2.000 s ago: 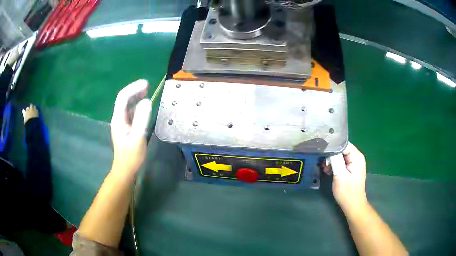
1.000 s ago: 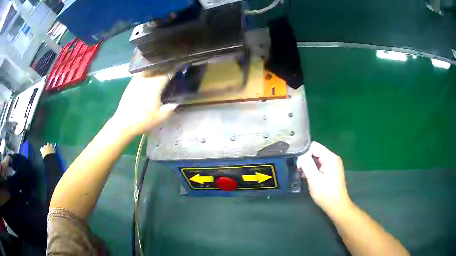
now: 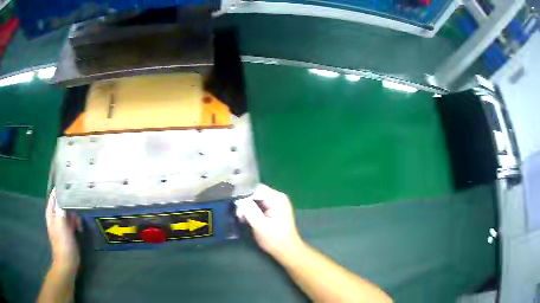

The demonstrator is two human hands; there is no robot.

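Note:
The bench press stands with its grey plate [image 3: 148,168] toward me. Its yellow-tan nest [image 3: 145,103] is bare, on an orange base plate [image 3: 216,112]. The thick grey upper block [image 3: 142,50] is above and behind the nest. My left hand [image 3: 63,234] is at the plate's front left corner, its fingertips partly hidden. My right hand [image 3: 273,219] is at the front right corner, thumb and fingers apart against the blue base [image 3: 228,222], with no part seen in it. A phone housing [image 3: 16,142] lies on the mat at far left.
The green mat [image 3: 349,142] spreads right of the press. A black pad or box [image 3: 468,142] is at the right bench edge. A red round knob [image 3: 153,235] sits between yellow arrows on the press front. A blue overhanging press head [image 3: 95,15] is at top left.
The view has shifted right. My left hand has left the nest area and moved down to the front left corner. The housing is off the nest, and one lies on the mat at left.

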